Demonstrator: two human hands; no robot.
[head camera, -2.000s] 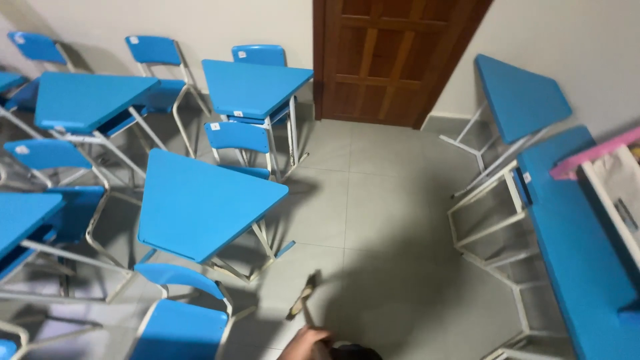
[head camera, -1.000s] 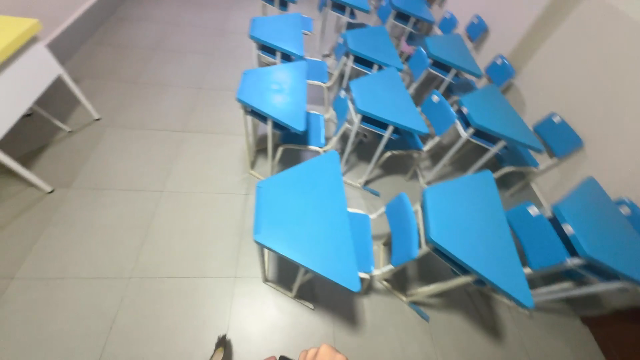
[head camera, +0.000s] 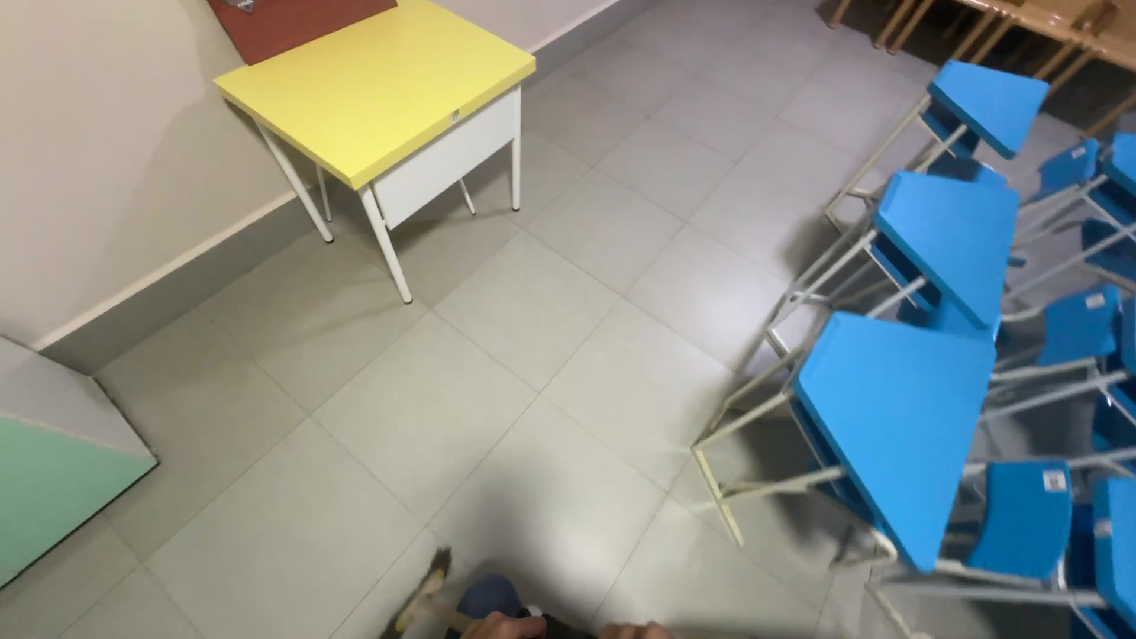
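At the bottom edge of the head view, my left hand (head camera: 504, 627) appears with its fingers curled, mostly cut off by the frame. My right hand (head camera: 635, 631) is to its right, and only the tops of its fingers show. A dark object (head camera: 565, 628) lies between the two hands; its kind and whether either hand grips it cannot be told. Just above my left hand is a rounded dark blue shape (head camera: 488, 596), perhaps clothing or a knee. A blurred brown and dark thing, perhaps a foot in a sandal (head camera: 428, 587), is on the tiled floor to the left.
A yellow-topped desk (head camera: 382, 84) with white legs stands by the wall, a dark red item (head camera: 302, 22) on it. Blue trapezoid desks (head camera: 901, 417) and blue chairs (head camera: 1025, 519) line the right. A green and white block (head camera: 62, 488) juts in at left. Wooden furniture (head camera: 1056, 18) stands at top right.
The view has swung strongly away from the door seen earlier, past the rows of blue desks, to the yellow desk. Two hands now show at the bottom edge.
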